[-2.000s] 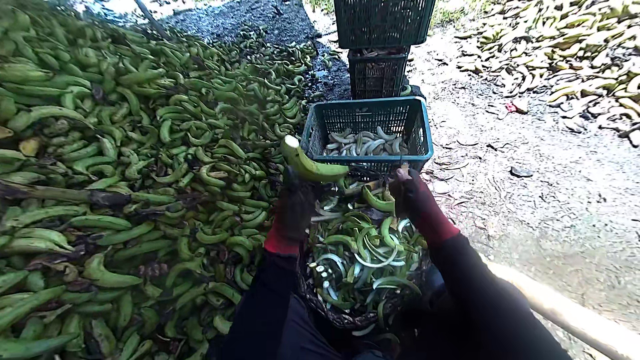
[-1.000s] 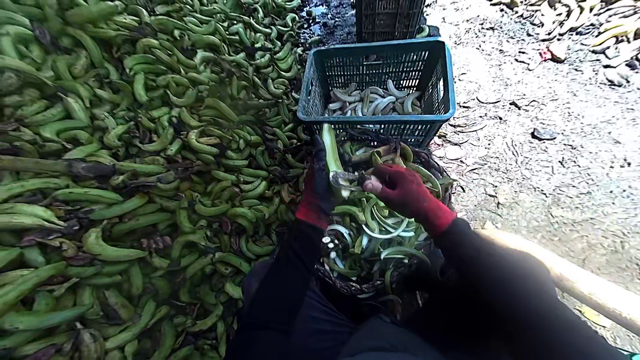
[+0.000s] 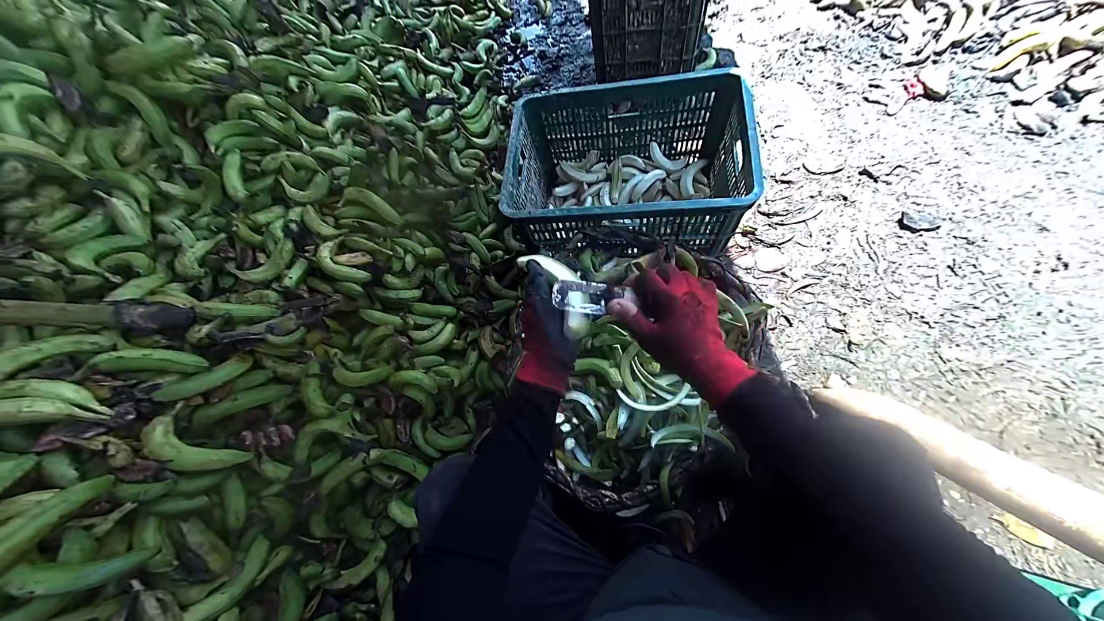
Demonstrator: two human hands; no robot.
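Note:
My left hand (image 3: 545, 332), in a red and dark glove, is closed around a pale, largely peeled plantain (image 3: 554, 266). My right hand (image 3: 681, 323), in a red glove with a bare-looking thumb tip, grips a small peeling tool (image 3: 582, 297) with a flat, shiny blade, held against the plantain. Both hands are above a round woven basket (image 3: 604, 498) of green and whitish peels (image 3: 660, 392). Just beyond them stands a green plastic crate (image 3: 634, 209) with peeled plantains (image 3: 638, 179) at its bottom. My right fingers hide most of the tool's handle.
A large heap of green plantains (image 3: 345, 259) covers the ground on the left. A dark crate (image 3: 647, 39) stands behind the green one. Pale plantains or peels (image 3: 1048, 65) lie at the upper right. A light wooden pole (image 3: 975, 461) slants across the lower right.
The plantain in my left hand was green-skinned two seconds ago and now shows pale flesh. My right hand has moved in close to it. The view has tilted down and nearer to the crate.

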